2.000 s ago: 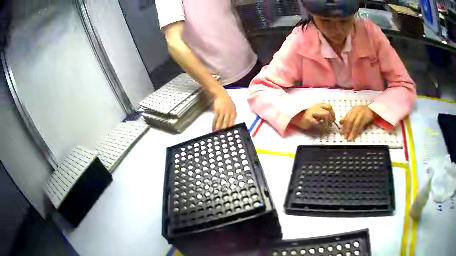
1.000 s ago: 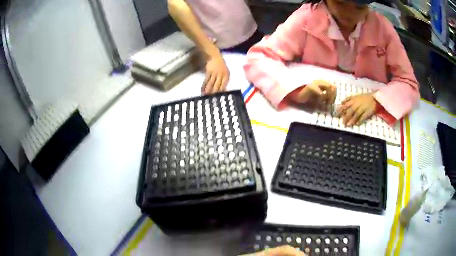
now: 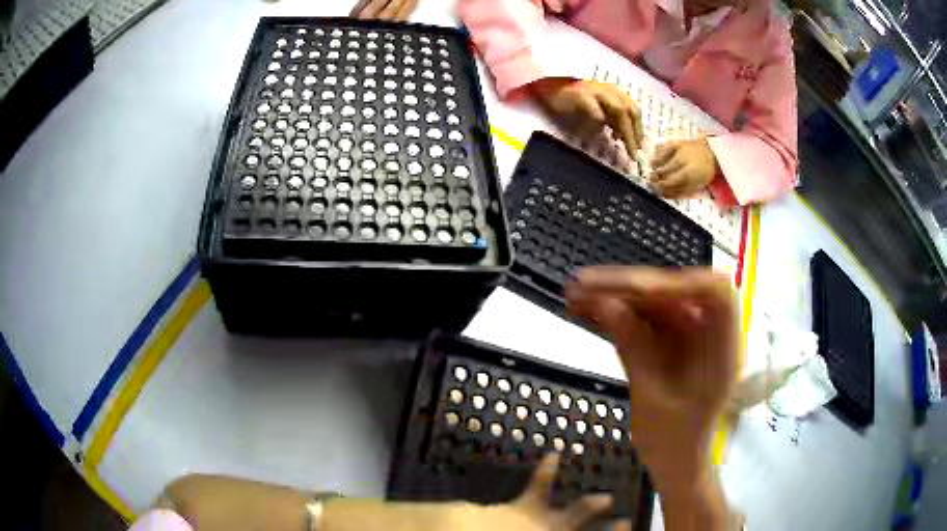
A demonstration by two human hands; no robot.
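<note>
The black working tray [image 3: 415, 456] lies nearest me, with rows of silver-white round components [image 3: 562, 398] in its far pockets. My left hand [image 3: 556, 508] reaches in from the lower left over the tray's near part, fingers apart, partly cut off by the bottom edge; I see nothing in it. My right hand [image 3: 665, 322] is raised above the tray's right side, its fingers together and pointing left. Whether it pinches a small part cannot be seen. A thick stack of black component trays [image 3: 353, 296] stands beyond and left, its top tray mostly filled with silver dots.
A second black tray [image 3: 613, 244] lies between me and a pink-sleeved worker, whose hands are over a pale board [image 3: 675, 124]. Another person's hand [image 3: 386, 8] shows at the top. A white tissue [image 3: 794, 379] and a spare black tray [image 3: 843, 337] lie right. Stacked boards [image 3: 42, 52] stand far left.
The view has turned down and to the right, showing more of the working tray. Both my hands have come into fuller view; earlier only part of one showed at the bottom edge.
</note>
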